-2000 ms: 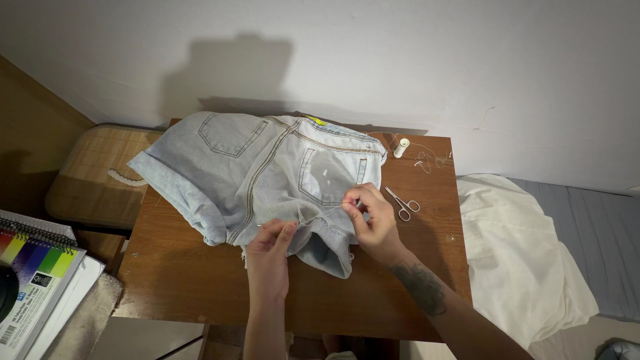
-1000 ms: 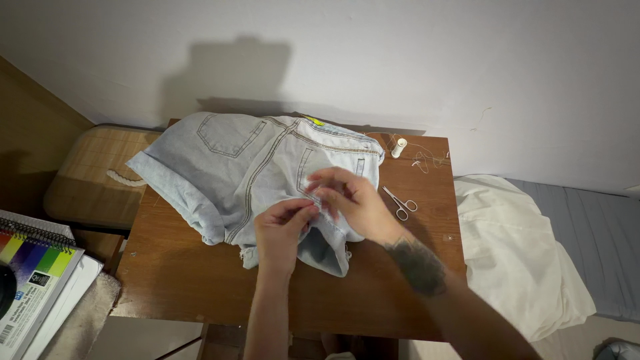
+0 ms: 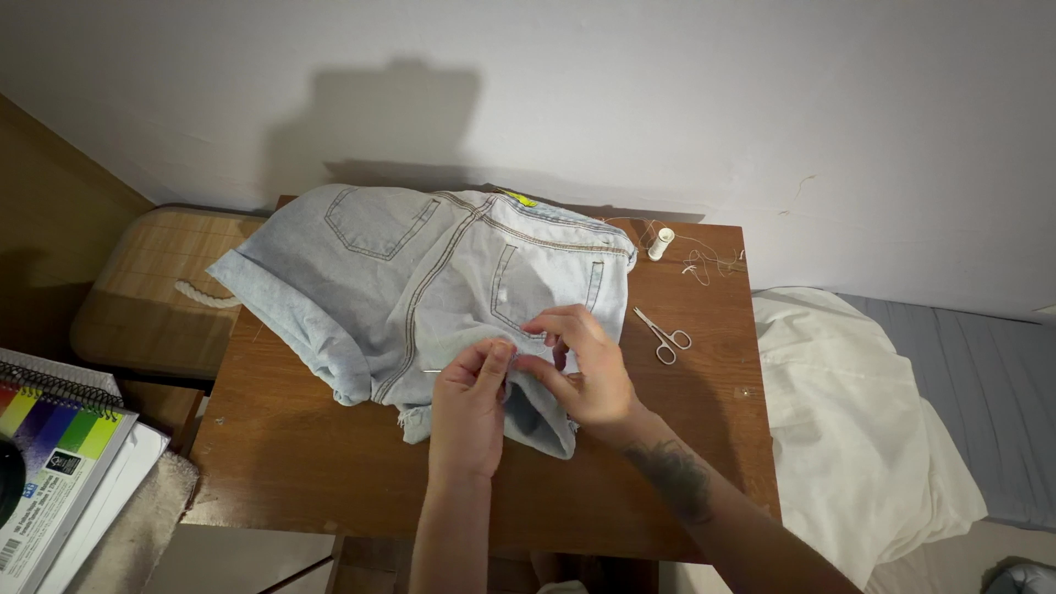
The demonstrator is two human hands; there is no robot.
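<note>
Light blue denim shorts (image 3: 445, 272) lie back side up on a brown wooden table (image 3: 330, 470), with one leg cuff rolled and the other edge frayed. My left hand (image 3: 474, 396) pinches the denim near the frayed leg between thumb and fingers. A thin needle-like piece (image 3: 431, 370) sticks out to the left of that hand. My right hand (image 3: 582, 363) is close beside it, thumb near the pinched cloth, fingers curled above; whether it grips anything is hidden. Small scissors (image 3: 662, 336) lie right of the shorts, below a white thread spool (image 3: 661, 244) with loose thread (image 3: 701, 262).
White cloth (image 3: 850, 429) hangs beside the table's right edge, over a grey padded surface (image 3: 973, 388). At left are a wooden board with a rope handle (image 3: 157, 289), a spiral pad (image 3: 62, 462) and papers. A pale wall (image 3: 660, 99) rises behind the table.
My left hand has moved from the lower left up to the denim by the frayed leg. My right hand was higher over the pocket a second ago and is now lower, beside the left.
</note>
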